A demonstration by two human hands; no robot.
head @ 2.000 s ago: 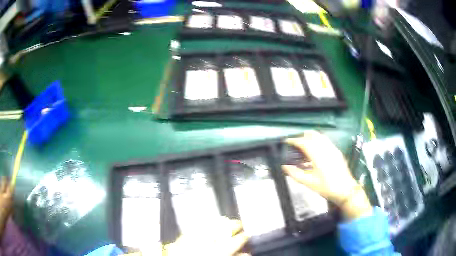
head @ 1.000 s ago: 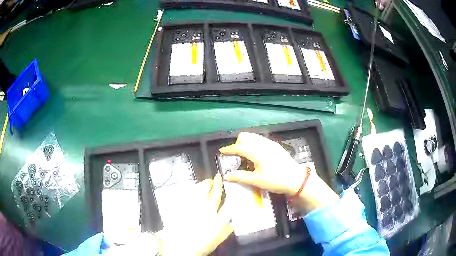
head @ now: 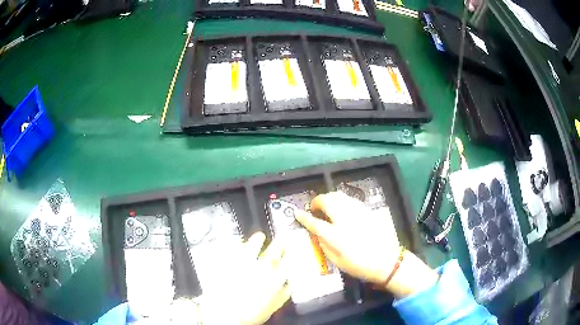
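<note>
The near black foam tray [head: 273,176] holds four phone units side by side. The leftmost unit [head: 148,254] shows a dark camera cluster and a red mark. The second unit [head: 213,247] looks pale at its camera end. My right hand [head: 359,238] is over the third unit [head: 311,289], thumb and fingertips together at its camera end; whether they pinch something cannot be told. My left hand [head: 251,285] lies over the lower parts of the second and third units, washed out by glare. The fourth unit [head: 362,190] is partly hidden by my right hand.
A second tray [head: 305,120] with four phone units stands beyond, another behind it. A blue bin [head: 27,133] and a clear sheet of ring parts [head: 48,238] are at left. At right are a dark screwdriver-like tool [head: 434,197] on a cord and a sheet of black discs [head: 488,228].
My right hand has moved from the fourth unit to the third, then slightly right and down, uncovering the third unit's camera end and red mark. The view has shifted.
</note>
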